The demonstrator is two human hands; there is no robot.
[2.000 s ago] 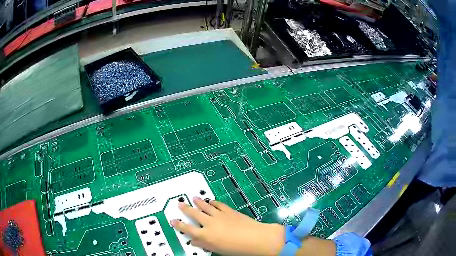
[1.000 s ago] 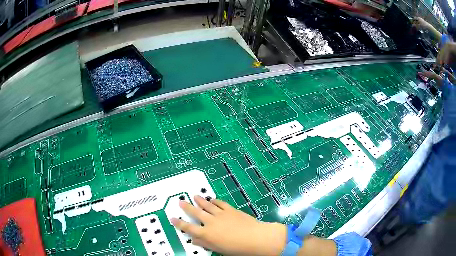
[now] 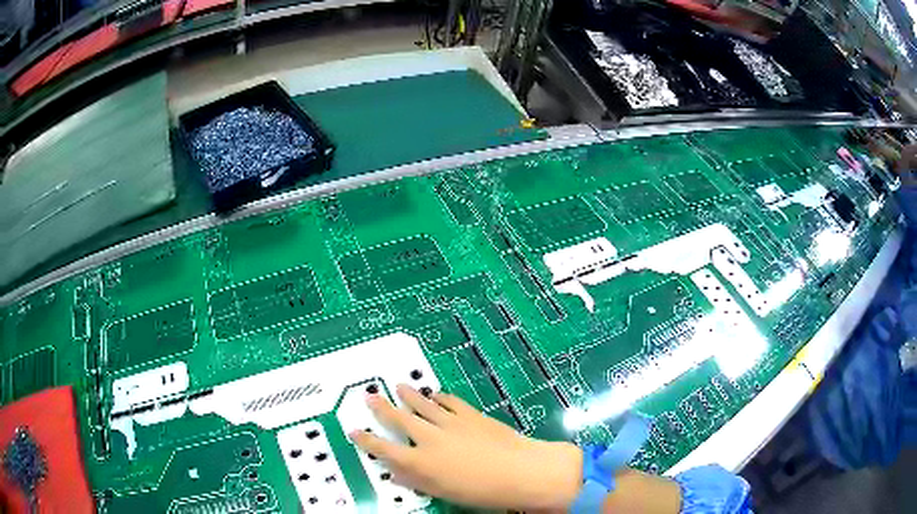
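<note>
A large green printed circuit board (image 3: 231,341) with whitish areas and dark holes lies across the bench in front of me. My right hand (image 3: 468,447), with a blue wrist strap, lies palm down over a whitish area at the bottom centre. Its fingers are spread and I see no part in them. The thumb and the underside are hidden. A red mat (image 3: 55,432) with a small heap of tiny dark grey parts (image 3: 24,464) lies at the lower left edge. My left hand is not in view.
A black box (image 3: 251,146) of small grey-blue parts stands on the green-matted shelf (image 3: 422,115) behind the metal rail. A pale green slab (image 3: 85,166) lies left of it. Black trays (image 3: 694,75) with silver pieces are at the upper right. Another person's blue sleeve (image 3: 865,392) shows at the right edge.
My right hand stays over the same whitish area with only slight finger movement. The other person's hands, seen at the upper right a second ago, are no longer clearly visible. The view has shifted slightly.
</note>
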